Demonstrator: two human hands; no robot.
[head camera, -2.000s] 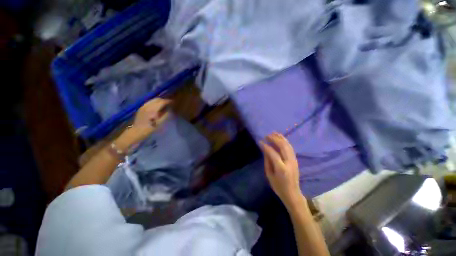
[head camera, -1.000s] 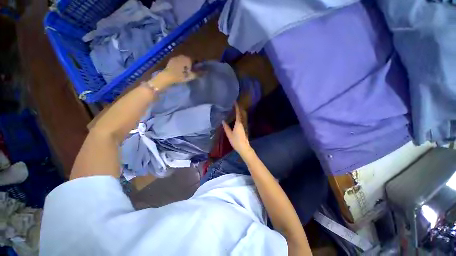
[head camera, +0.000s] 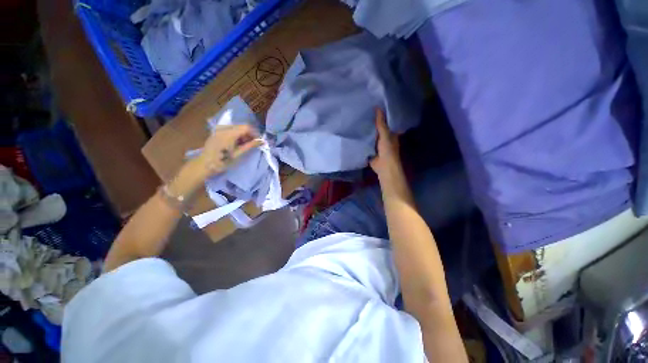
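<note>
A bundle of cut pieces (head camera: 330, 106), grey-blue cloth, is gathered at its left part by a pale tie strip (head camera: 268, 152) and lies over a brown carton. My left hand (head camera: 231, 147) is closed on the bundle at the tie; loose cloth ends and pale strips hang below it. My right hand (head camera: 386, 147) is at the bundle's lower right edge, its fingers partly behind the cloth.
A blue plastic basket (head camera: 167, 98) holding cloth stands at upper left. The printed cardboard carton (head camera: 206, 106) lies beside it. Purple-blue cloth (head camera: 543, 127) covers the table at right, above a worn edge. Heaped pale pieces (head camera: 42, 266) are at far left. Machine metal shows at lower right.
The bundle is now held by the tie and extends to the upper right. My left hand has moved down to the tie; my right hand has moved right to the cloth's edge. More carton shows.
</note>
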